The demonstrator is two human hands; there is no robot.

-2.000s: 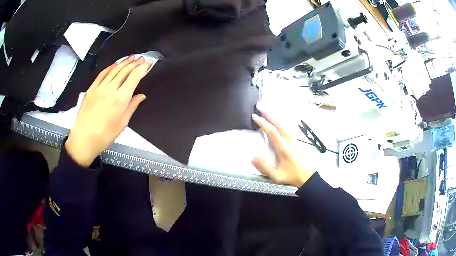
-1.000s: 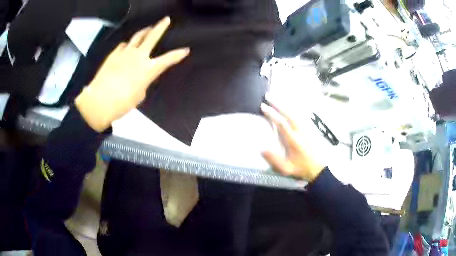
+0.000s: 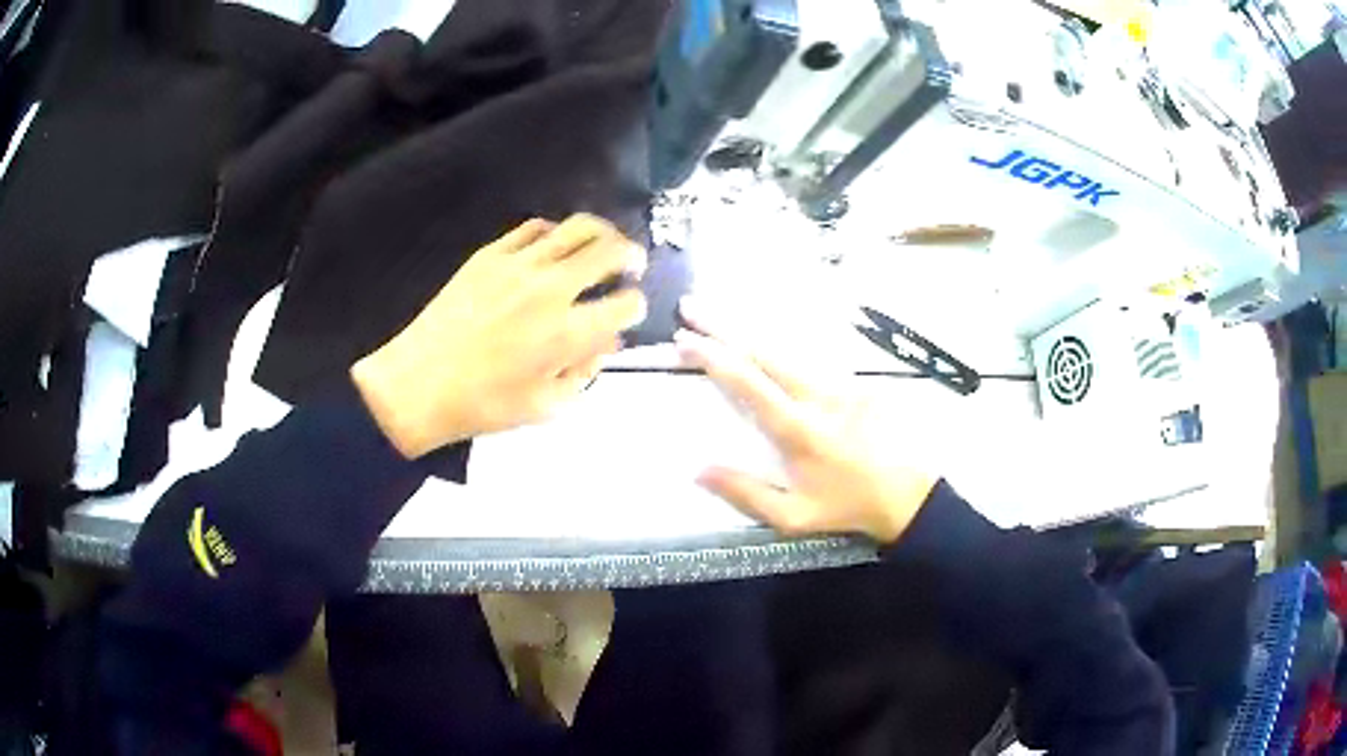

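A dark fabric panel [image 3: 429, 222] lies on the white table, with its right end under the sewing machine head [image 3: 798, 89]. My left hand [image 3: 517, 332] is on the panel's near right part, fingers curled at the cloth; whether they pinch it is hidden. My right hand [image 3: 805, 443] lies on the table right of the cloth, fingers apart, fingertips at the cloth's right edge near the needle area. It holds nothing. The needle area is washed out by bright light.
Black thread snips [image 3: 919, 350] and a brown stick [image 3: 943, 235] lie right of the needle area. A vented white box [image 3: 1068, 369] stands at right. A ruler tape [image 3: 591, 566] runs along the front edge. White pieces [image 3: 107, 399] lie among dark cloth at left.
The view has shifted closer to the machine. My left hand has moved right and its spread fingers have curled, near my right hand. The panel's pointed near corner no longer shows between my hands.
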